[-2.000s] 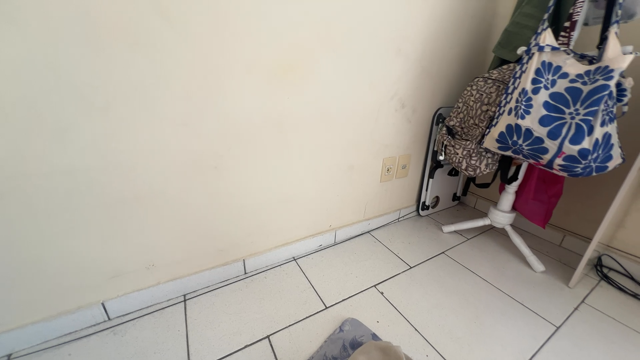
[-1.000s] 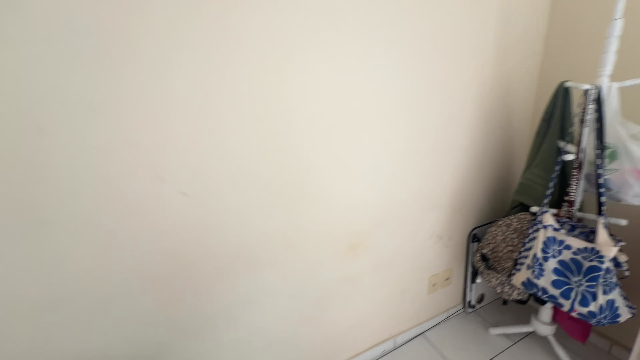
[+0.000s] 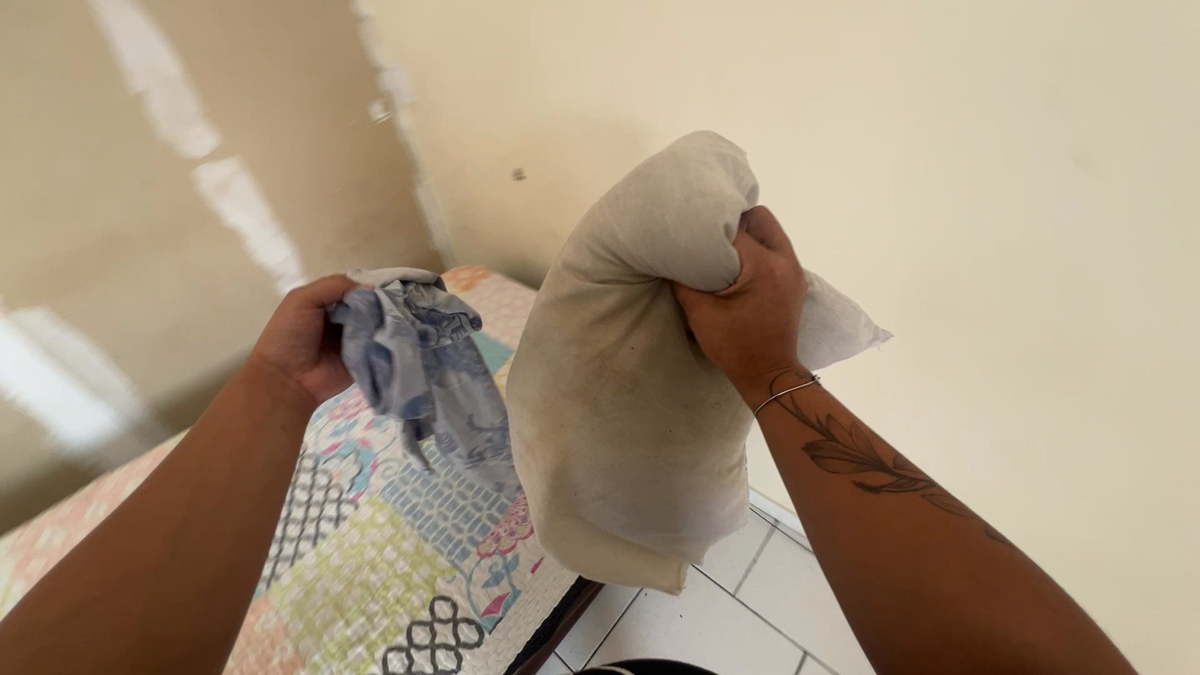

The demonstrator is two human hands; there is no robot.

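My right hand (image 3: pixel 750 305) grips a stained off-white pillow (image 3: pixel 628 403) near its upper end; the pillow hangs bent over, and one corner sticks out behind the wrist. At the left, my left hand (image 3: pixel 314 333) holds a crumpled blue-grey patterned cloth (image 3: pixel 412 352), bunched at the top and hanging down. The cloth's lower edge comes close to the pillow's left side; whether they touch cannot be told. Both are held up over the edge of a bed with a patchwork-print cover (image 3: pixel 366 562).
The bed runs along the lower left, its dark edge (image 3: pixel 562 619) beside a white tiled floor (image 3: pixel 656 628). A cream wall (image 3: pixel 1012 187) rises behind and to the right. On the left, a tan wall (image 3: pixel 272 122) has white patches and meets it at a corner.
The view has swung from the wall with the bag rack to the bed. Both hands, the cloth and the bulk of the pillow are now in sight; neither hand shows in the earlier frames.
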